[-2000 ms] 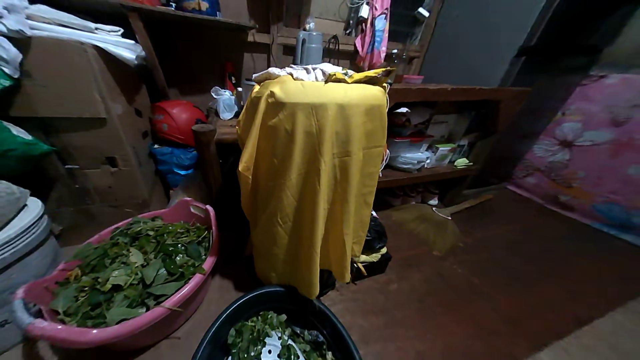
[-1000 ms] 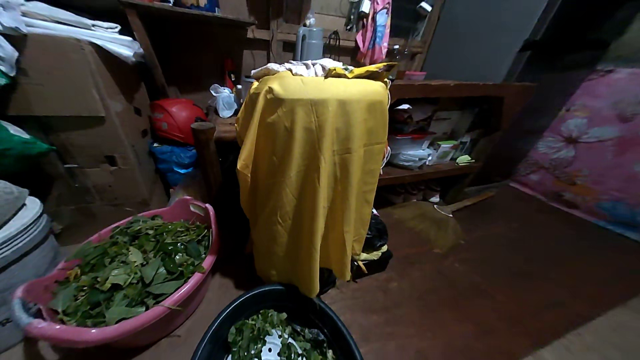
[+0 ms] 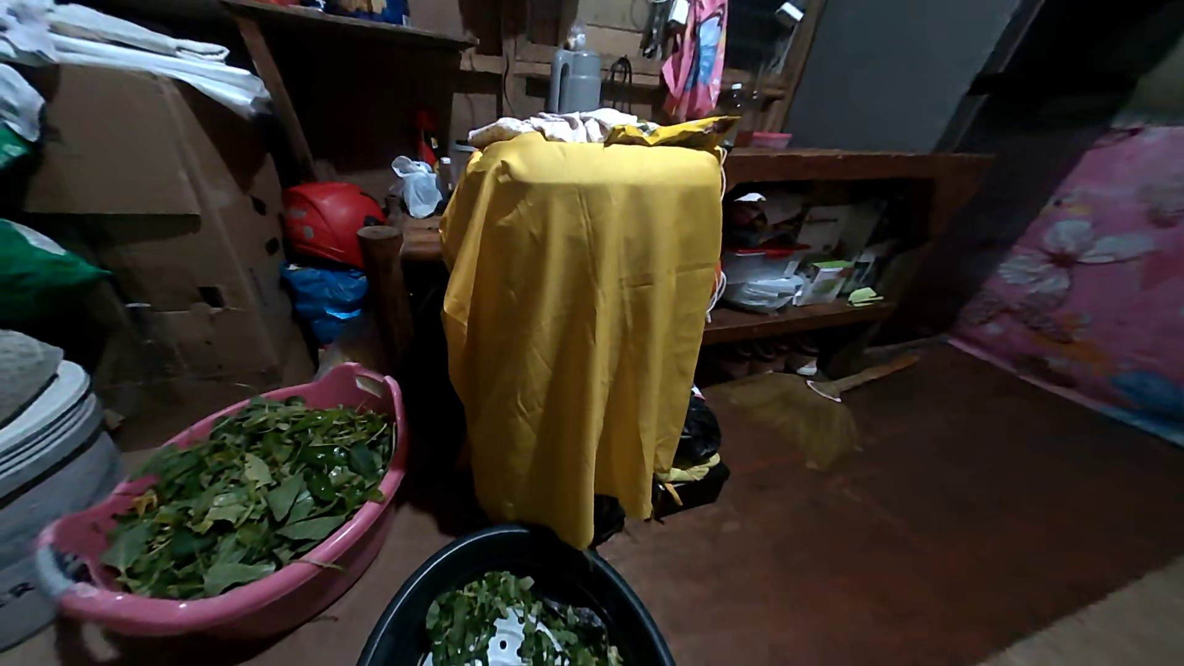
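Neither of my hands shows in the head view. A pink plastic tub (image 3: 268,592) at the lower left holds a heap of green leaves (image 3: 268,490). At the bottom centre is a black basin (image 3: 444,564), cut off by the frame's lower edge. Inside it lie more green leaves (image 3: 481,601) around a white perforated plastic piece (image 3: 506,638). A yellow cloth (image 3: 583,314) hangs over something behind the basin, and its lower tip reaches the basin's rim. What it covers is hidden.
White lidded buckets (image 3: 51,490) stand left of the tub, near a cardboard box (image 3: 185,203). A red helmet (image 3: 328,222) rests above a blue plastic bag (image 3: 326,301). A broom (image 3: 795,416) lies on the reddish floor, right of a black bag (image 3: 698,435). Wooden shelving (image 3: 860,166) stands behind.
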